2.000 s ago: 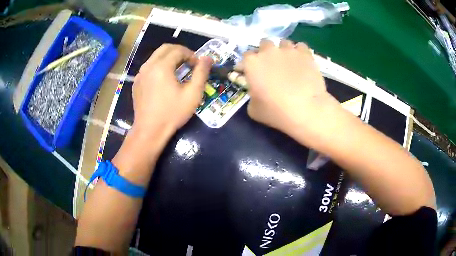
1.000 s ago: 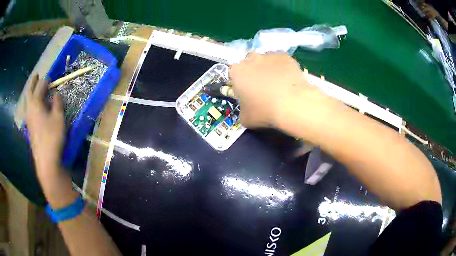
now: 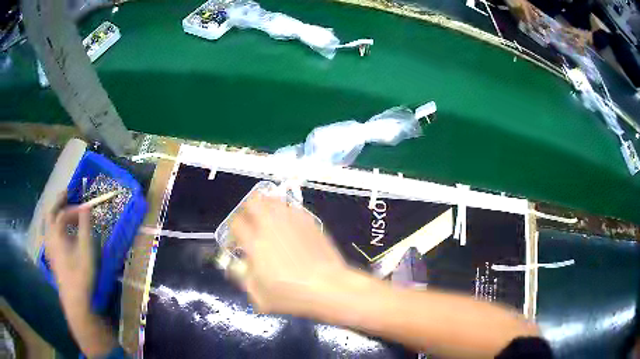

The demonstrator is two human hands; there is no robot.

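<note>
My right hand [image 3: 284, 256] is a fist over the white square housing [image 3: 223, 230] and hides most of it; only its rim shows. The fist is shut on a small tool with a cream-yellow handle [image 3: 230, 263]; its head is hidden or blurred. A cord in a crinkled clear bag [image 3: 351, 140] runs from the housing to a white plug [image 3: 425, 110]. My left hand [image 3: 69, 256] is blurred at the near left edge of the blue bin [image 3: 130, 228], fingers by the lower end of a pale stick [image 3: 103, 200]. I cannot tell whether it grips anything.
Another open unit [image 3: 205, 21] with a bagged cord lies on the green conveyor [image 3: 231, 91]. A further unit [image 3: 102, 41] is behind a grey strip [image 3: 70, 77]. A greyish-purple wedge-shaped thing [image 3: 410, 270] is beside my right forearm. Another person's hands [image 3: 572, 35] show at top right.
The view has tilted up, showing more conveyor. My left hand left the housing for the bin and remains there. My right fist has shifted left over the housing, covering its inside.
</note>
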